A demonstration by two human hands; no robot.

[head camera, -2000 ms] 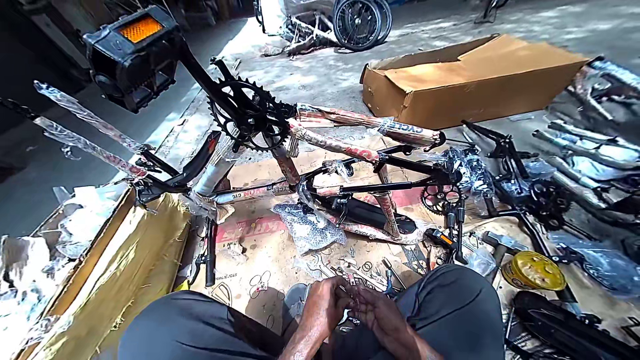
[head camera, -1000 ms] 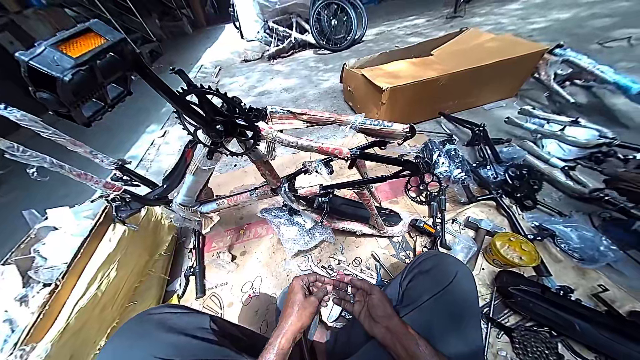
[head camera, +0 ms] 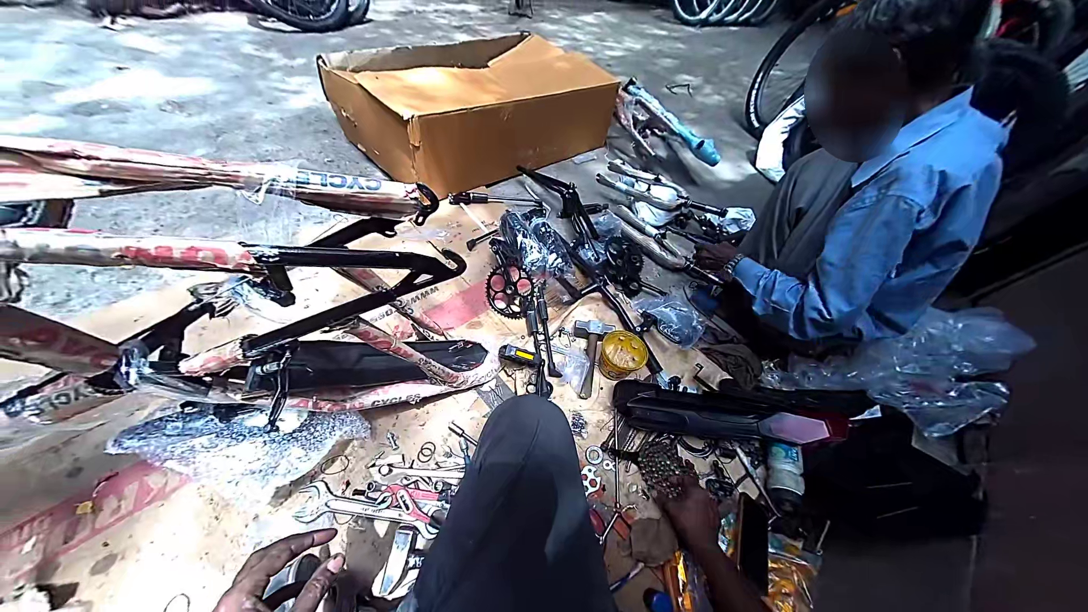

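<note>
My left hand (head camera: 285, 574) is at the bottom left with its fingers apart, holding nothing visible, close to the open-end wrenches (head camera: 357, 507) on the cardboard. To the right of my knee, my right hand (head camera: 687, 508) reaches down to a bicycle chain (head camera: 665, 466); its fingertips are at the links, and whether they grip it cannot be told. Wrapped black bicycle frame parts (head camera: 340, 255) stand at the left. A hammer (head camera: 591, 353), a yellow tub (head camera: 623, 353) of grease-like matter and a pedal (head camera: 517, 354) lie beyond my knee.
An open cardboard box (head camera: 510, 127) stands at the back. At the right a person in a blue shirt (head camera: 884, 229) sits by wrapped forks (head camera: 650, 234). Black plastic mudguards (head camera: 731, 412) lie above my right hand, with a spray can (head camera: 784, 476) beside them. Bubble wrap (head camera: 229, 438) lies under the frame.
My hands, together between my knees before, are now apart; the right has moved out to the chain, the left rests at the other side. The view has swung right.
</note>
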